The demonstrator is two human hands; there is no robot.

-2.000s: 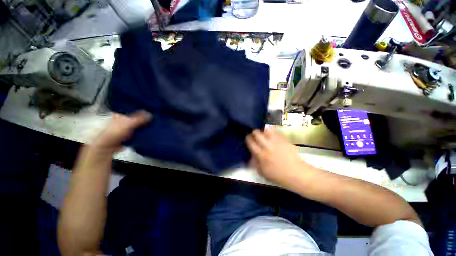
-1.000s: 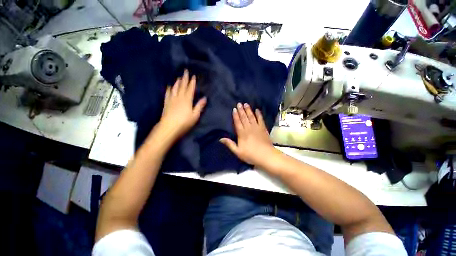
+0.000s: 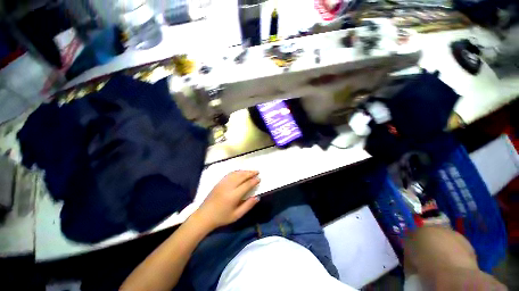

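Note:
The dark navy garment piece (image 3: pixel 125 153) lies rumpled on the white table at the left, left of the needle area, with no hand on it. My left hand (image 3: pixel 230 196) rests at the table's front edge, palm down, fingers slightly apart, empty. My right hand (image 3: pixel 435 236) is low at the right, blurred, over the blue crate. Its fingers are not clear, so I cannot tell whether it holds anything.
The white sewing machine (image 3: pixel 307 79) spans the middle. A smartphone (image 3: pixel 279 122) with a purple screen lies under its arm. Dark cloth (image 3: pixel 421 108) hangs over the table's right edge. The blue crate (image 3: pixel 472 199) stands below it with mixed contents. A dark bottle (image 3: pixel 250 24) stands behind the machine.
The view has swung right. Both hands have left the navy piece, which stays on the table. My left hand moved to the table edge; my right hand went down to the crate.

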